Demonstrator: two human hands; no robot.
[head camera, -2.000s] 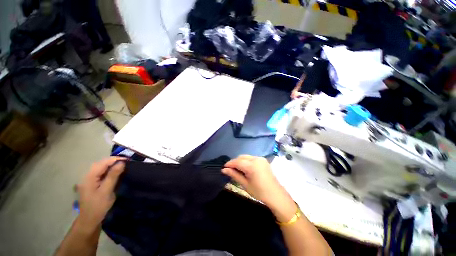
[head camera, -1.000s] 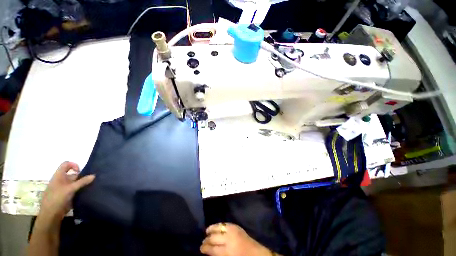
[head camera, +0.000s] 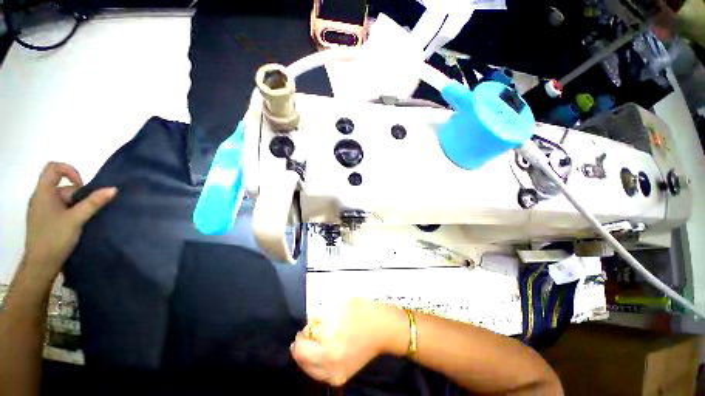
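A dark garment panel (head camera: 135, 232) lies flat on the left part of the white machine table, its right edge beside the needle area and its near part darker. My left hand (head camera: 62, 220) is at the panel's left edge, thumb over the cloth, edge between thumb and fingers. My right hand (head camera: 340, 336) is curled at the panel's near right edge, in front of the needle area; its fingertips are partly hidden. The white sewing machine (head camera: 402, 166) with blue attachments stands above the cloth and hides part of it.
Another dark cloth piece (head camera: 255, 69) lies behind the machine head. An orange-framed device (head camera: 338, 23) and white papers stand behind. A striped dark cloth (head camera: 545, 298) lies at the right of the table, near a carton (head camera: 672, 363). A person's hand (head camera: 684, 27) shows at the top right.
The view is closer over the machine. The panel and my left hand have moved forward along the table. My right hand has moved up from below the table edge to beside the panel.
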